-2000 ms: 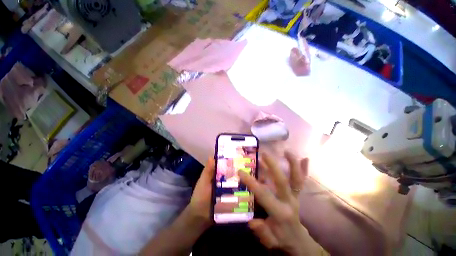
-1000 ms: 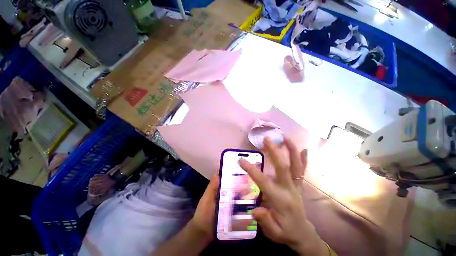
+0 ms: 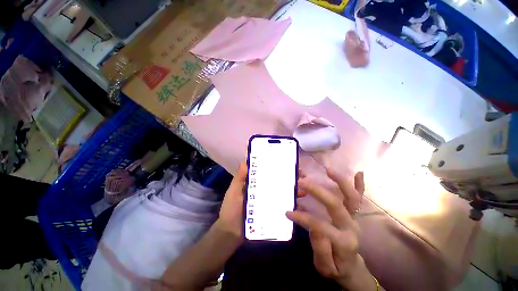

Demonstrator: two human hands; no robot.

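Observation:
A smartphone with a dark case and a mostly white screen is upright in my left hand, whose fingers wrap its left edge. My right hand is at the phone's right side, empty, with fingers apart and one fingertip at the screen's lower right edge. Behind the phone, a large pink fabric panel lies across the table. A small rolled pink piece, paler inside, lies on it. Another pink piece lies at the panel's far end.
The sewing machine head is at right, with its lamp glowing. A blue basket holding white and pink cloth is at left. Brown cardboard extends the white table. A blue scrap tray is behind.
The phone screen has changed from a colourful page to a mostly white list. The phone sits higher in view than one second ago. My right fingertip has moved from the upper screen to its lower right edge.

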